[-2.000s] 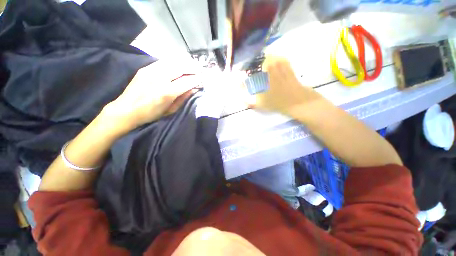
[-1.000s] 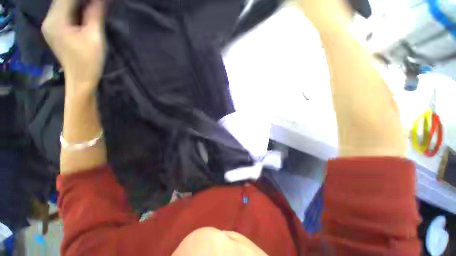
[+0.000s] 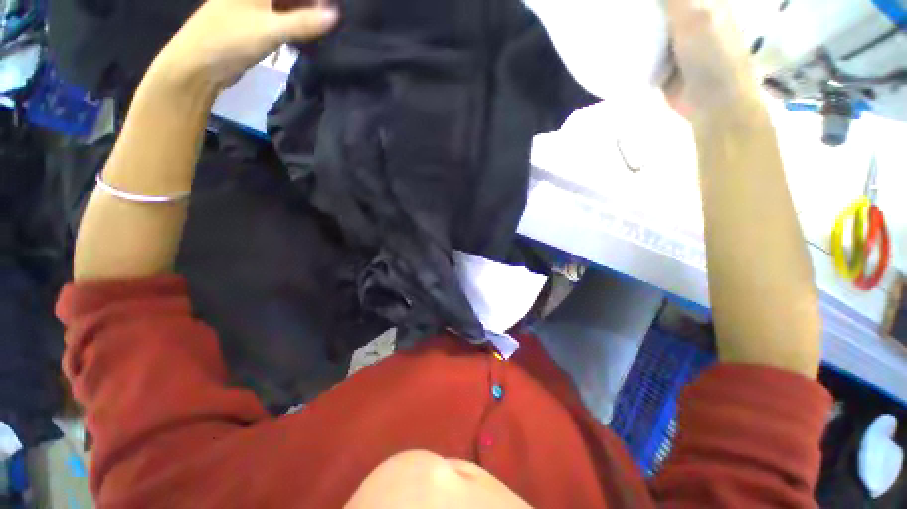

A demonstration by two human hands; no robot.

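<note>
A large black garment (image 3: 428, 129) hangs from the top of the view over the table's front edge to my lap. A white fabric patch (image 3: 497, 288) shows at its lower end. My left hand (image 3: 269, 35) is at the top left, partly cut off by the frame, with fingertips against the garment's upper left edge; its grip is unclear. My right hand (image 3: 704, 60) is at the top right, slightly blurred, with curled fingers on the right edge of a white fabric panel (image 3: 612, 40) beside the black cloth.
The white table's ruled front edge (image 3: 636, 239) runs down to the right. Metal machine parts (image 3: 835, 109) stand at the upper right, with yellow-and-red-handled scissors (image 3: 860, 244) below them. A blue basket (image 3: 656, 388) is under the table. More black fabric (image 3: 239, 278) lies at the left.
Both hands have left the needle area, and the black garment is now spread between them. Since one second ago, my left hand has moved right and the view has shifted.
</note>
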